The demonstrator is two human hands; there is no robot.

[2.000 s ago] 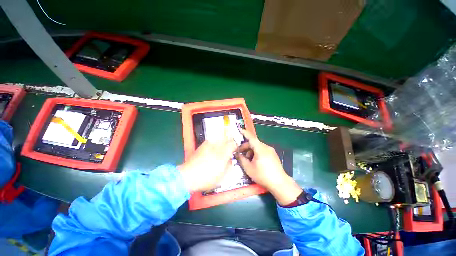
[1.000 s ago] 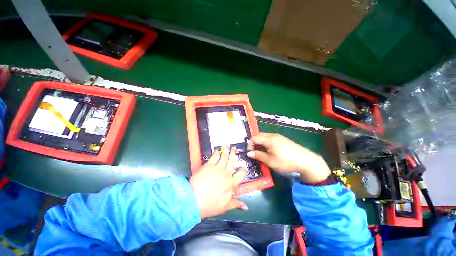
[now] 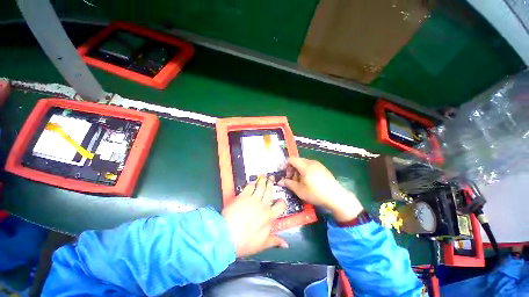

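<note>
An opened tablet (image 3: 261, 148) lies in a red foam frame (image 3: 224, 152) in front of me, with a white battery and a short orange strip on it. My left hand (image 3: 254, 217) lies over the lower left of the tablet, fingertips near the battery's lower edge. My right hand (image 3: 313, 185) is at the tablet's right side, thumb and fingers bent together over the dark area below the battery. Whether the fingertips hold something small is too blurred to tell.
Another framed tablet (image 3: 69, 142) lies left, one back left (image 3: 136, 52) and one back right (image 3: 403, 129). At right are a brown block (image 3: 384, 176), yellow pieces (image 3: 390, 216), a round tin (image 3: 422, 217), dark clutter and a clear plastic bag (image 3: 484, 130). A blue sleeve (image 3: 503, 278) shows lower right.
Since the first frame, my left hand has moved down off the battery. Since the second, my right hand has moved slightly left and down, closer to my left fingertips.
</note>
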